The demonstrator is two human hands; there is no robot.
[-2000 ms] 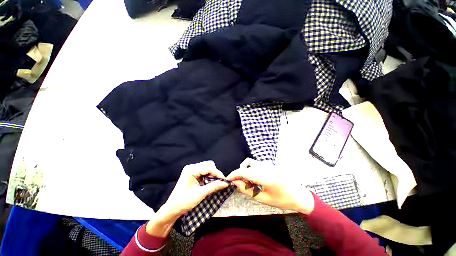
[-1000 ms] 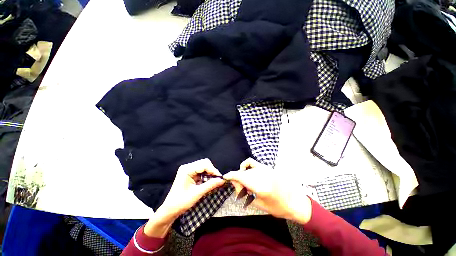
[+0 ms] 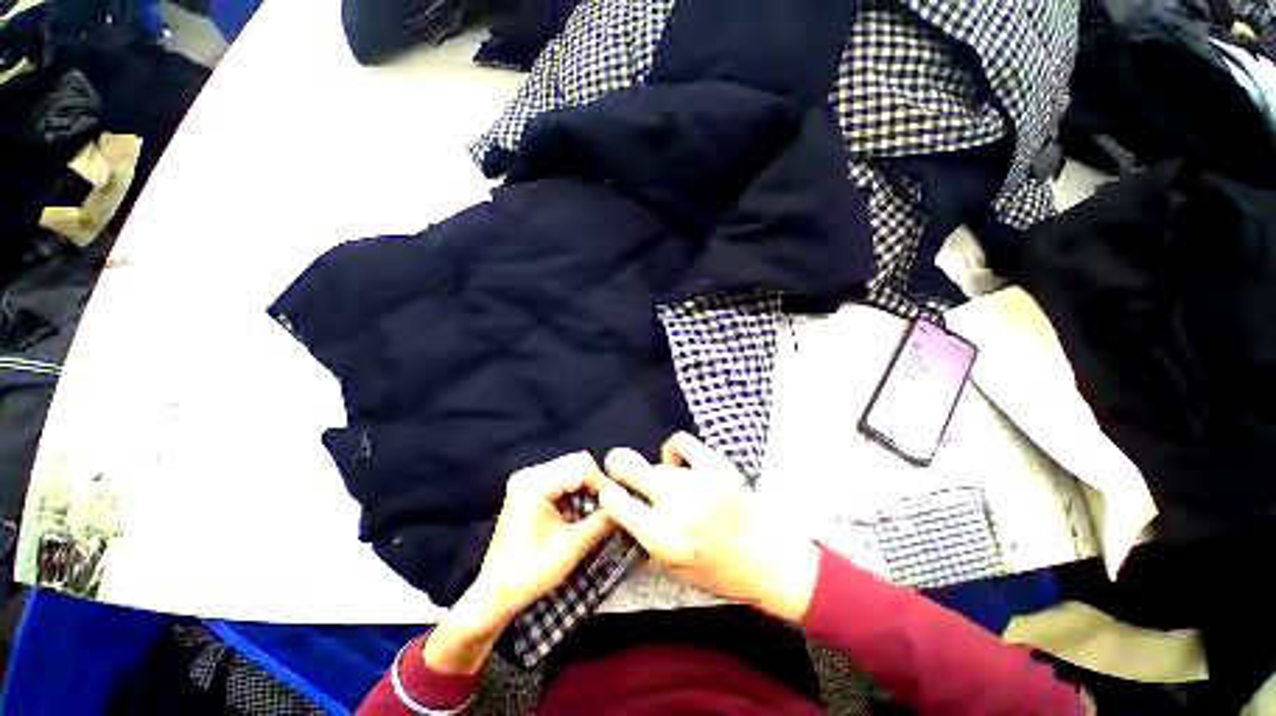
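Note:
A navy quilted garment (image 3: pixel 490 322) lies in front of me, with black-and-white check fabric (image 3: pixel 725 367) showing at its side and top. My left hand (image 3: pixel 549 534) pinches a folded edge of a check-backed piece (image 3: pixel 563 609) that hangs down toward my lap at the table's front edge. My right hand (image 3: pixel 686 520) meets it at the same edge, fingertips touching near my left fingertips. The exact grip of the right fingertips is hidden by the fingers. No needle or thread can be made out.
A phone with a lit screen (image 3: pixel 919 389) lies on the white table (image 3: pixel 182 420), right of the garment. A small check piece (image 3: pixel 938 537) is at the front edge. Cream cloth (image 3: pixel 1052 403) and black garments (image 3: pixel 1175 336) lie at right; dark garments (image 3: pixel 49 315) are at far left.
My right hand has turned and moved left, its fingers now over the left fingertips. The small dark item seen earlier in my right palm no longer shows. My left hand has barely moved.

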